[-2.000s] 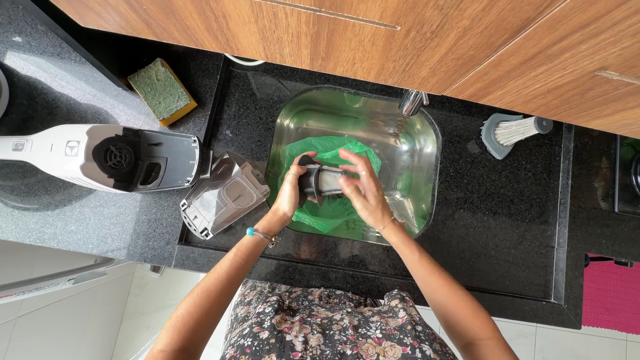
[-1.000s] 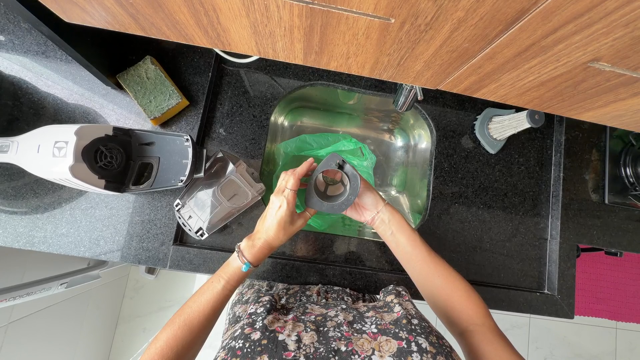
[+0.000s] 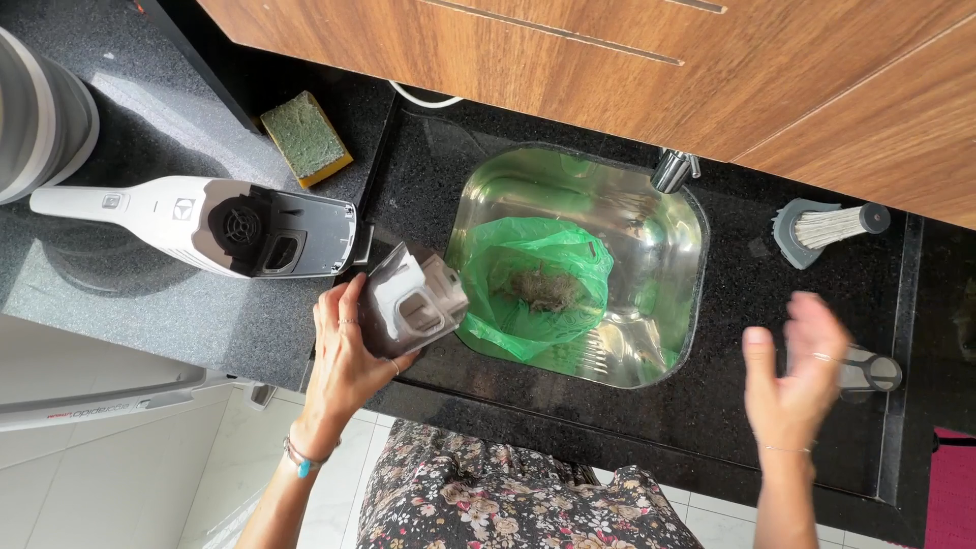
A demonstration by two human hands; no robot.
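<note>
My left hand (image 3: 347,354) grips a translucent grey vacuum dust container (image 3: 412,305) at the sink's left edge. My right hand (image 3: 797,374) is raised with fingers apart, slightly blurred, holding nothing. Beside it, partly hidden, a grey mesh filter holder (image 3: 873,371) lies on the black counter. In the steel sink (image 3: 648,282) an open green plastic bag (image 3: 534,335) holds a clump of grey dust (image 3: 545,290). Farther back on the right lies a pleated cone filter (image 3: 831,227) with a grey base. On the left lies the white body of a handheld vacuum cleaner (image 3: 171,221).
A green and yellow sponge (image 3: 305,137) lies behind the vacuum body. The faucet (image 3: 674,169) stands at the sink's back edge, below wooden cabinets (image 3: 579,69). A grey and white round container (image 3: 42,114) occupies the far left. Raised ledges edge the counter.
The filter holder was between both hands over the bag; it now lies on the right counter. My left hand has moved left and taken hold of the dust container. My right hand has moved right.
</note>
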